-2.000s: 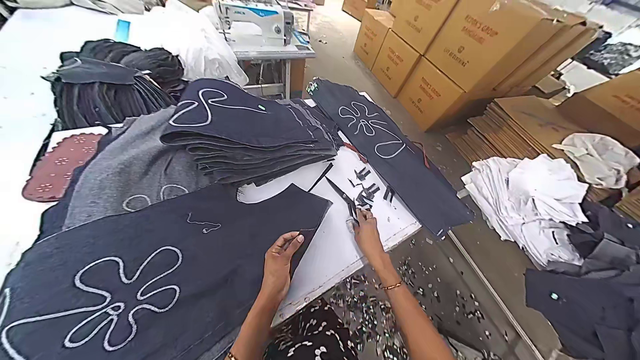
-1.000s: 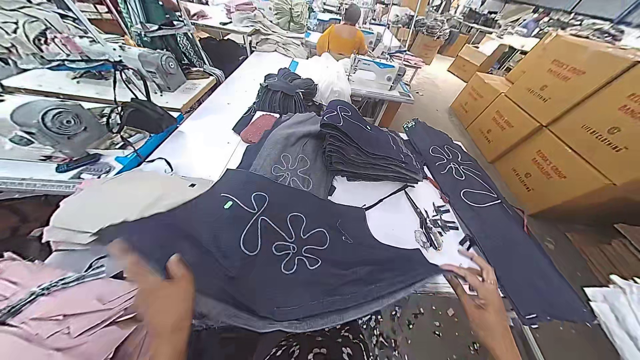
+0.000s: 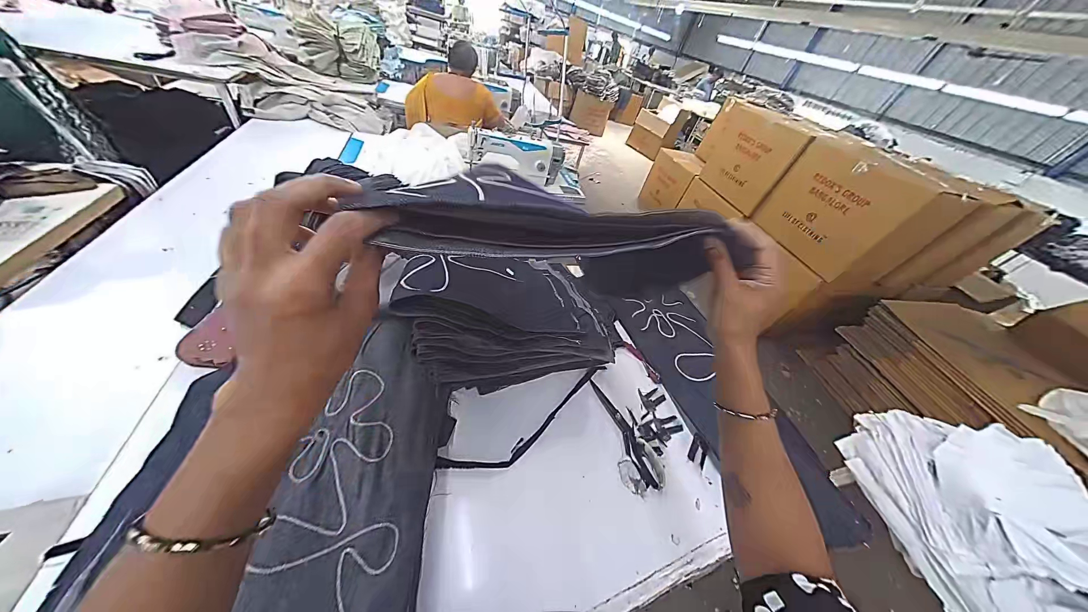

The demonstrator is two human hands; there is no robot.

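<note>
My left hand (image 3: 297, 255) and my right hand (image 3: 748, 272) grip opposite ends of a folded dark denim panel (image 3: 552, 225), raised above the table. Behind and below it lies a stack of dark denim pieces (image 3: 510, 340), the top one with white cord trim. A grey denim panel with a corded flower (image 3: 340, 459) lies under my left forearm. Another dark corded panel (image 3: 671, 331) hangs over the table's right side, partly behind my right arm. Scissors (image 3: 633, 442) and small black fabric scraps (image 3: 659, 416) lie on the white table (image 3: 544, 527) between my arms.
Cardboard cartons (image 3: 833, 204) stand at the right, with flattened cardboard (image 3: 935, 365) and a pile of white cloth (image 3: 960, 501) nearer. Beyond the table's far end is a sewing machine (image 3: 518, 153), and a person in orange (image 3: 455, 98) sits past it.
Both hands have risen with the dark denim panel, which lay spread across the table one second ago. The grey corded panel beneath is now uncovered. The view has tilted up from two seconds ago.
</note>
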